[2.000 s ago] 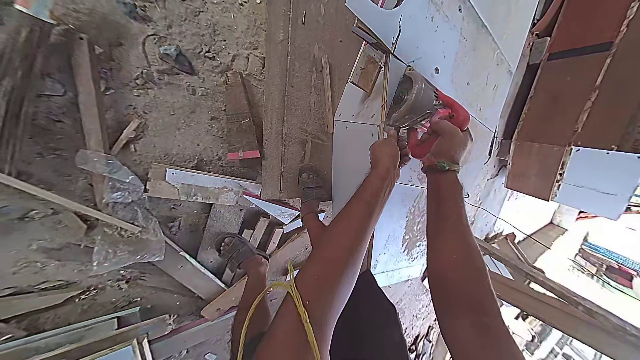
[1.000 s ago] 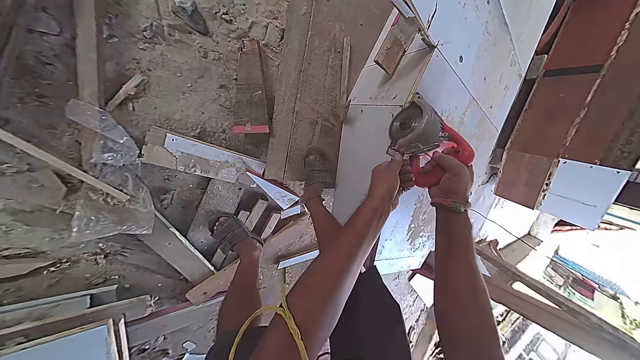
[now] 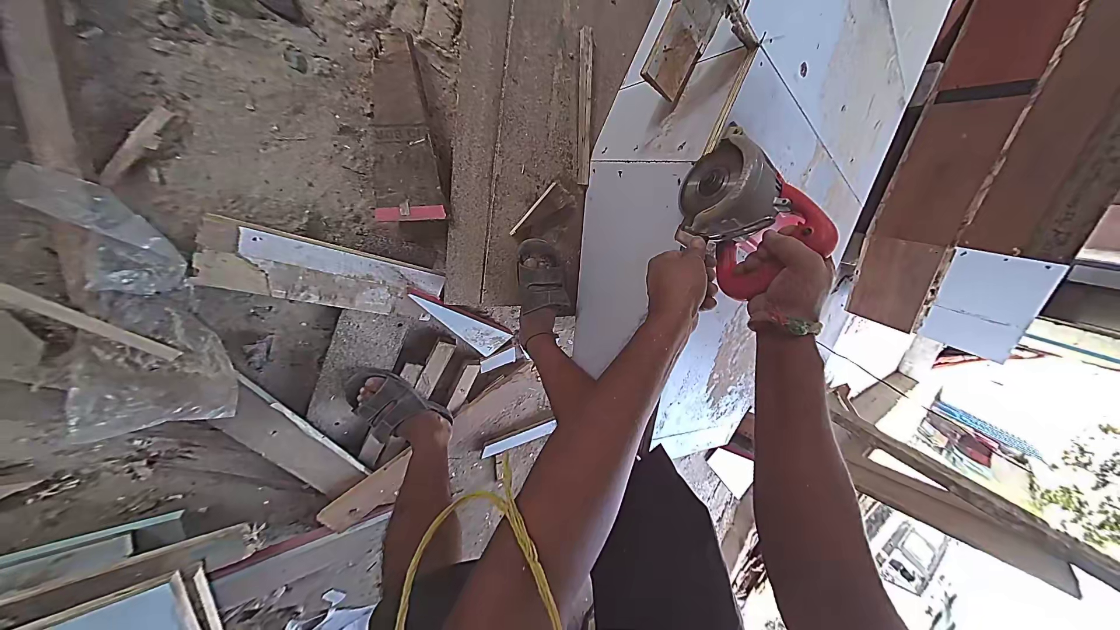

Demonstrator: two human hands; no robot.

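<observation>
A circular saw (image 3: 744, 197) with a grey metal guard and a red handle rests on a white-faced board (image 3: 626, 236). Around the red rear handle my right hand (image 3: 787, 276) is closed. My left hand (image 3: 681, 284) grips the near edge of the saw's base plate, its fingers partly hidden. The saw sits beside the cut edge of the board, near a dark seam. A small wooden block (image 3: 681, 52) lies on the sheet beyond it. The lower part of the blade is hidden.
Board offcuts (image 3: 341, 271), wood strips and a clear plastic sheet (image 3: 157, 367) litter the dirt floor. My sandalled feet stand among scraps and planks (image 3: 499, 131). Brown panels (image 3: 989, 157) are at the right. A yellow cord (image 3: 516, 516) hangs by my left arm.
The saw and both hands have moved a little toward me along the board, away from the wooden block. Both hands keep their hold.
</observation>
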